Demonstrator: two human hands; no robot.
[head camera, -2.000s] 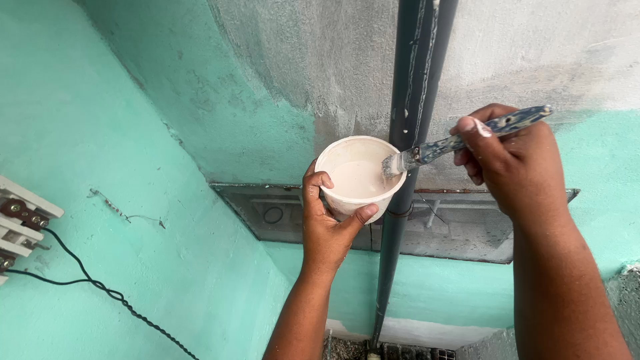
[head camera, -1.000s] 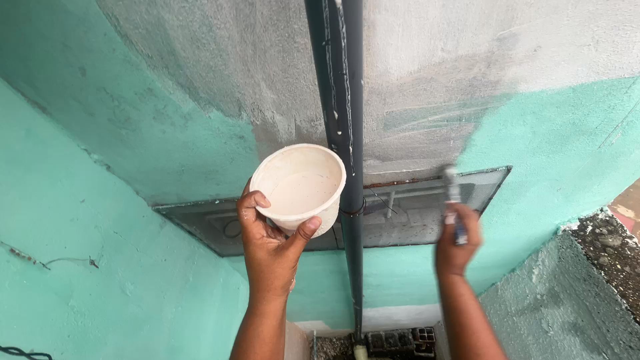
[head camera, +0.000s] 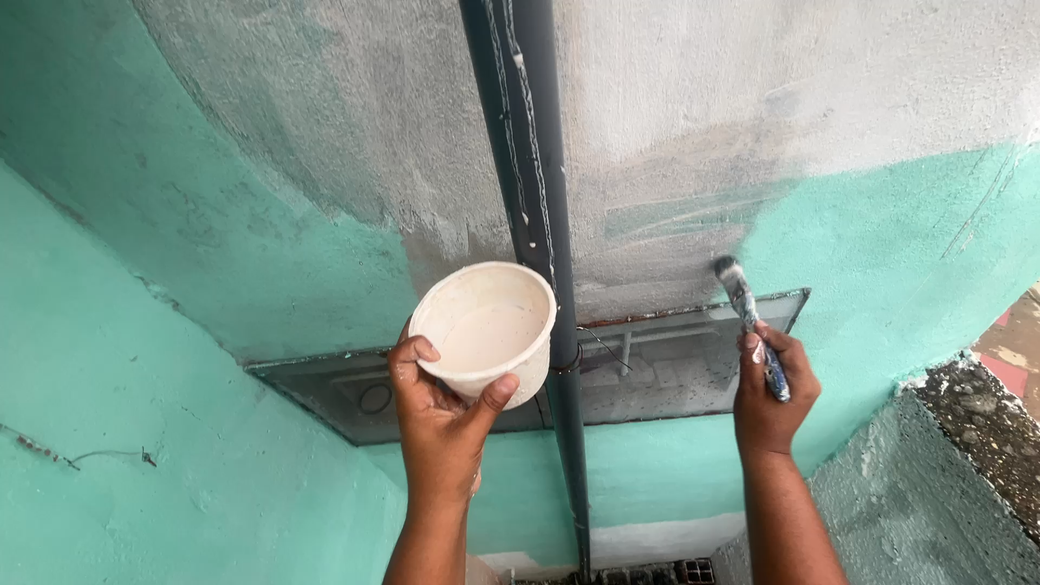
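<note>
My left hand (head camera: 443, 406) grips a white plastic tub (head camera: 532, 366) from below, its thumb and a finger at the rim. Whitish paint (head camera: 491, 337) lies inside the tub, which is tilted a little towards me. In my right hand (head camera: 773, 398) is a paintbrush (head camera: 741, 296), its handle blue and paint-spattered. The bristles are at the wall (head camera: 666, 252), where a greyish-white coat meets the turquoise paint, just above a framed glass pane (head camera: 674, 366).
A dark pipe (head camera: 536, 162) with white drips runs down the wall between my hands, a thin wire tied round it. At left, a short wire (head camera: 114, 453) sticks out of the turquoise side wall. A rough concrete ledge (head camera: 967, 422) stands at lower right.
The brush was at the tub's rim two seconds ago; my right hand has since carried it right, away from the tub, to the wall. The view has shifted to the right.
</note>
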